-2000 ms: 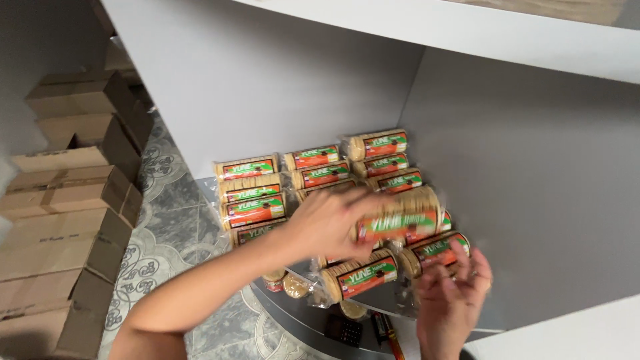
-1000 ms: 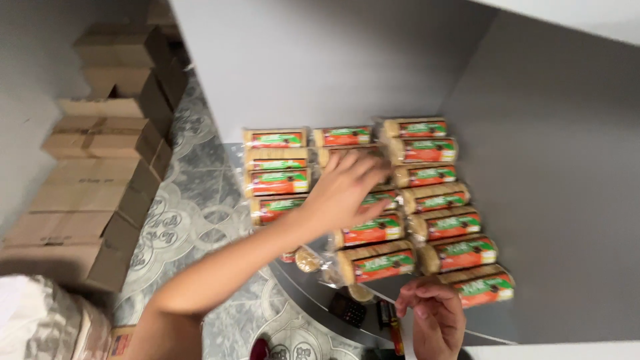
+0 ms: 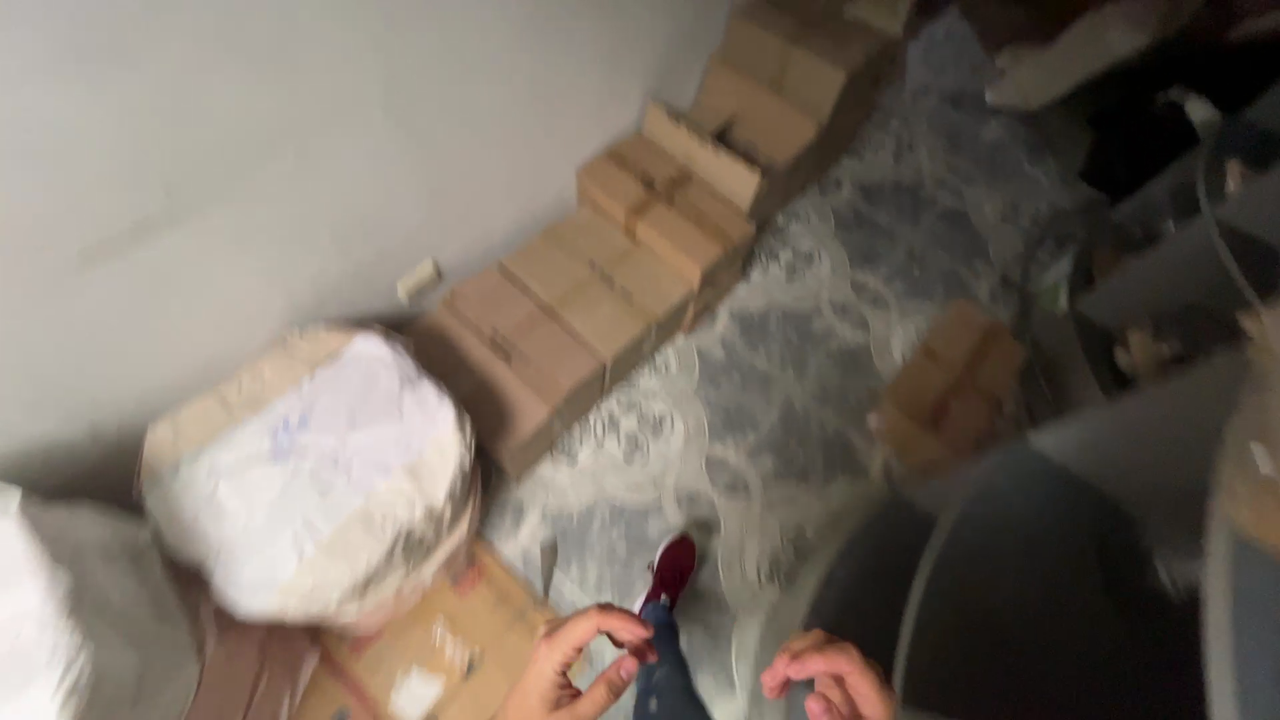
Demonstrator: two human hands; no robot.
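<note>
My left hand is low in the head view, thumb and index finger apart and curved, holding nothing. To its right, my right hand hangs with bent fingers and nothing in it, in front of dark curved shelving. Between and beyond the hands are my leg in blue jeans and a dark red shoe on the patterned tile floor. A flattened cardboard box lies just left of my left hand. The picture is blurred.
Cardboard boxes line the wall. At left stands a large white wrapped bundle, with another white sack by the edge. A brown carton sits on the floor near grey shelves at right.
The view has swung left, away from the shelf with wrapped biscuit packs. My left hand, earlier over the packs, is now low in view; both hands are off the shelf.
</note>
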